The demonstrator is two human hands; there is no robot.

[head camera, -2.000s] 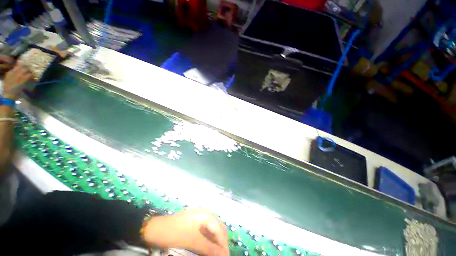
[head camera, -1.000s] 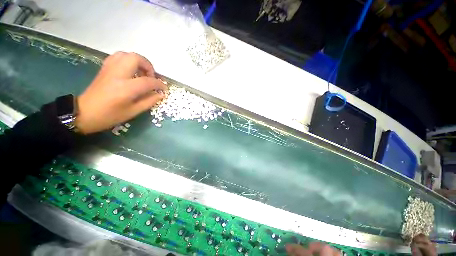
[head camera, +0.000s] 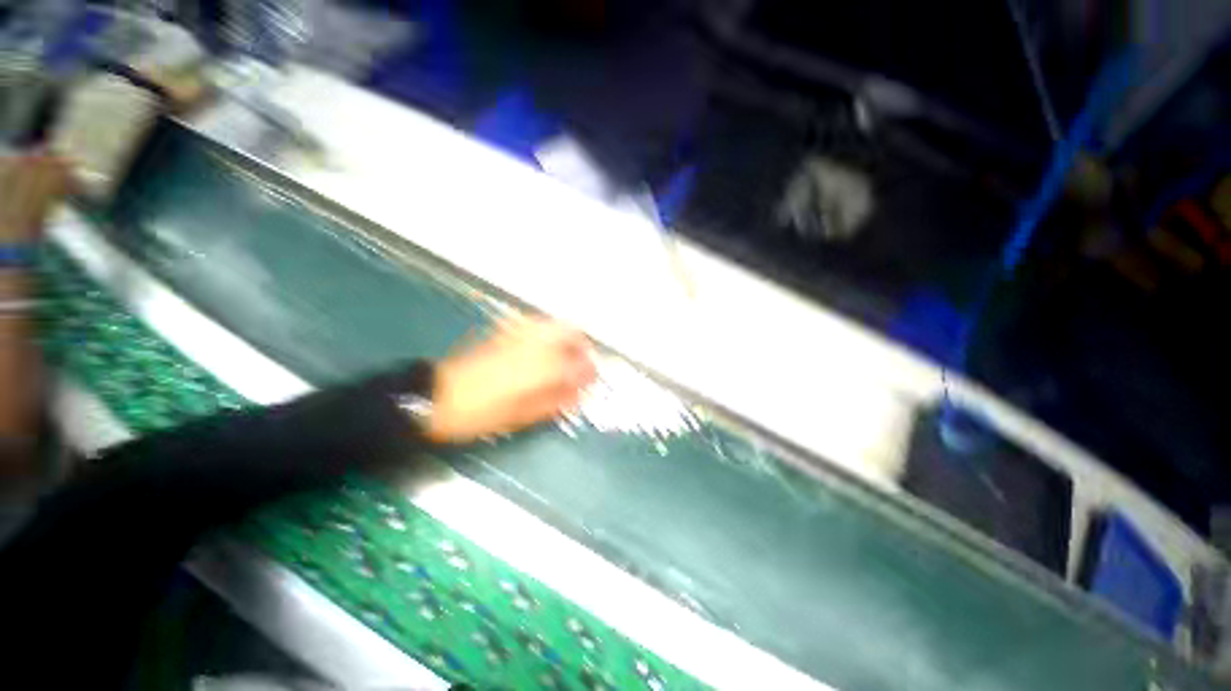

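Observation:
The view is blurred. My left hand [head camera: 510, 381] reaches over the dark green belt [head camera: 756, 533] in a black sleeve, at the left edge of a pile of small white components [head camera: 637, 405]. Its fingertips touch or overlap the pile; whether they hold a piece cannot be told. The bright green circuit boards [head camera: 446, 583] run along the near side below the arm, dotted with small dark and pale parts. My right hand is not in view.
Pale metal rails [head camera: 581, 574] edge the boards. A white ledge [head camera: 783, 338] runs beyond the belt, with a black tray [head camera: 992, 479] and a blue tray [head camera: 1137, 574] at right. Another person's arm [head camera: 20, 311] is at the far left. Dark boxes stand behind.
The view has swung toward the left, and the scene sits lower and farther right. My left hand stays at the pile's left edge. The hand at the bottom right has left the picture.

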